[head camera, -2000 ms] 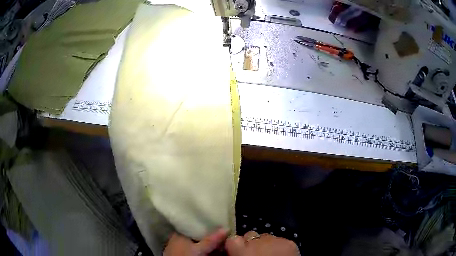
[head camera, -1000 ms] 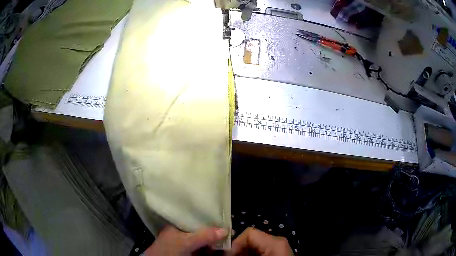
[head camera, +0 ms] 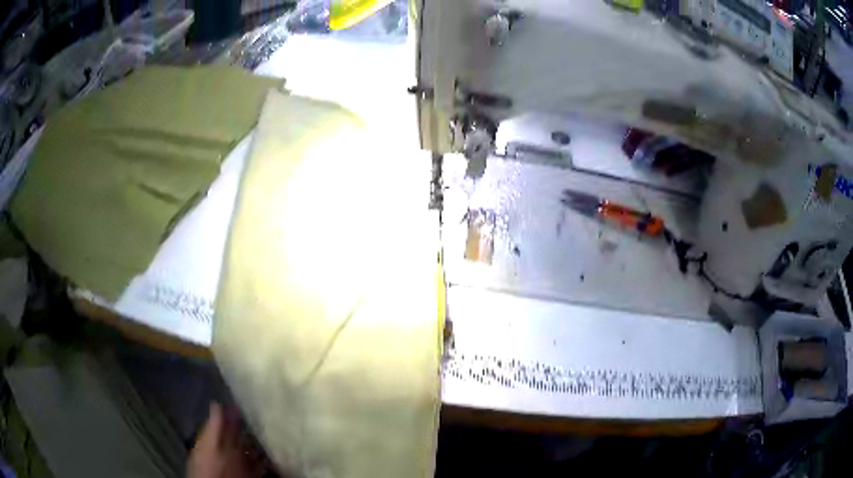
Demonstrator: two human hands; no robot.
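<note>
A pale yellow fabric panel [head camera: 327,317] runs from the presser foot [head camera: 436,182] of the sewing machine [head camera: 599,65] towards me and over the front table edge. It is overexposed near the needle. Its right edge is in line with the foot. My left hand [head camera: 220,448] is low at the left, below the table edge and beside the panel's left edge. It is blurred and partly cut off, and I cannot tell whether it holds cloth. My right hand is not in view.
A darker olive stack of panels [head camera: 131,168] lies left on the table. Orange-handled snips [head camera: 617,215] lie on the machine bed. A white open box [head camera: 804,366] is at the table's right end. Grey-green cloth [head camera: 75,411] hangs at lower left. A yellow lamp [head camera: 358,11] is at the top.
The view has tilted up, so the table and machine sit lower in it. My left hand has moved left, off the panel's lower right edge. My right hand has gone out of view.
</note>
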